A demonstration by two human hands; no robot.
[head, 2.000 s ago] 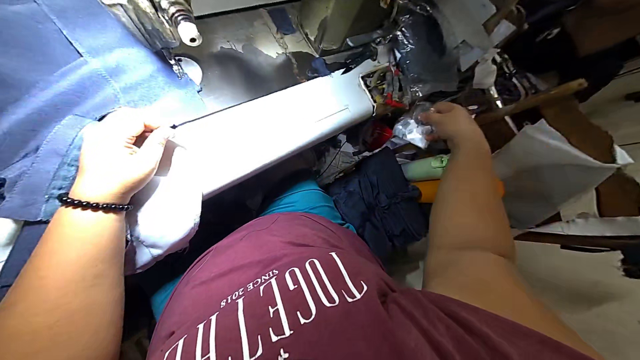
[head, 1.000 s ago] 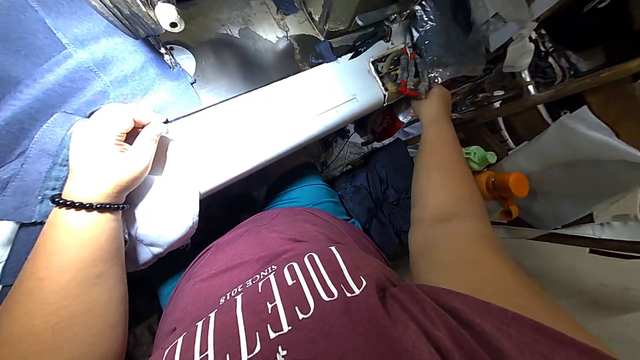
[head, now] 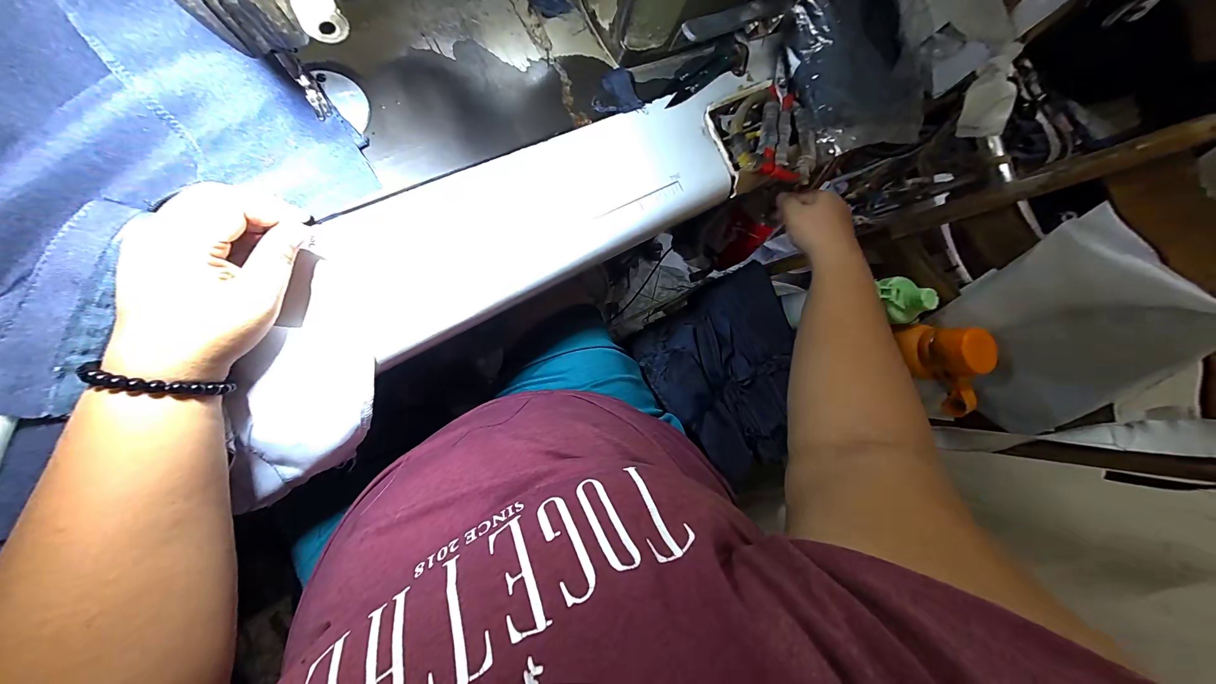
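My left hand (head: 204,275), with a black bead bracelet at the wrist, lies at the near left edge of a sewing machine's white front panel (head: 513,228), on blue fabric (head: 104,123). Its thumb and forefinger meet near a small dark tip; what they pinch, if anything, is too small to tell. Up and to the right of it are the machine's needle and presser foot (head: 318,95). My right hand (head: 819,220) reaches among clutter beyond the panel's right end, beside red-handled tools (head: 777,142). Its fingertips are partly hidden, so its hold cannot be told.
White cloth (head: 304,408) hangs below my left wrist. A bundle of dark blue fabric (head: 722,361) lies beneath the panel's right end. An orange bottle (head: 959,351) and a green one (head: 907,299) are right of my right forearm. A wooden bar (head: 1064,180) crosses the upper right.
My right hand, which had clear crumpled plastic at its fingers two seconds ago, has moved in toward the clutter at the panel's end. My left hand has stayed at the panel's left edge.
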